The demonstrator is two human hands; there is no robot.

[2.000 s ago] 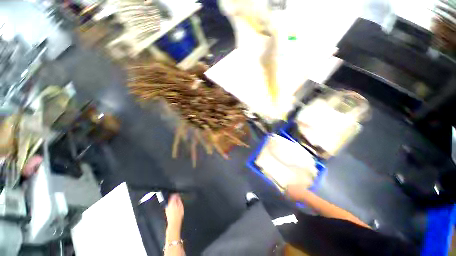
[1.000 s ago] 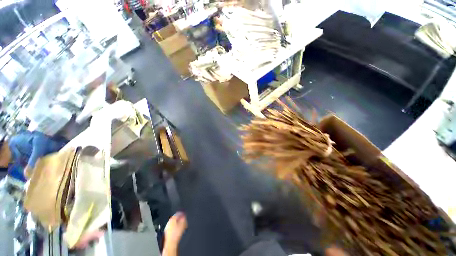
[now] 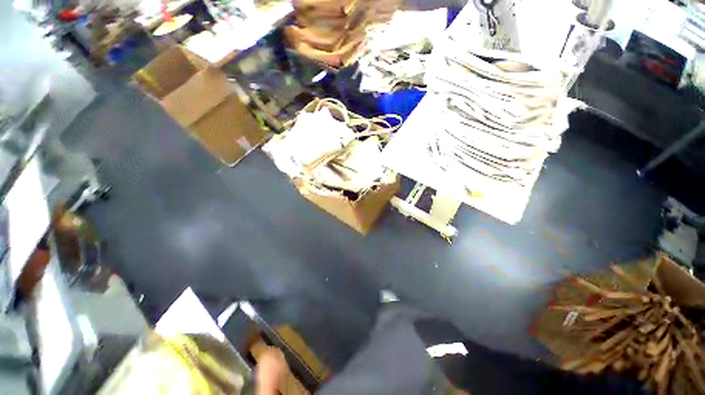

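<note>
My left hand (image 3: 267, 370) shows at the bottom edge, small, blurred and cut off; its fingers are unclear. My right hand is not in view. An open cardboard box (image 3: 357, 212) on the floor ahead is heaped with off-white bags (image 3: 325, 146) with looped handles. A tall layered stack of off-white bags (image 3: 495, 116) lies on a white table (image 3: 506, 210) beside it. A bundle of long brown strips (image 3: 645, 328), perhaps straps, fans out at the lower right.
Dark floor (image 3: 209, 224) runs ahead. Another open cardboard box (image 3: 209, 112) stands at the upper left. Brown bags (image 3: 325, 27) are piled at the back. A yellowish-white item (image 3: 174, 366) lies at the lower left. A dark bench leg is at the right.
The view has moved forward along the floor. The white table and box are nearer, and the brown strips have shifted to the lower right. My right hand and forearm have left view.
</note>
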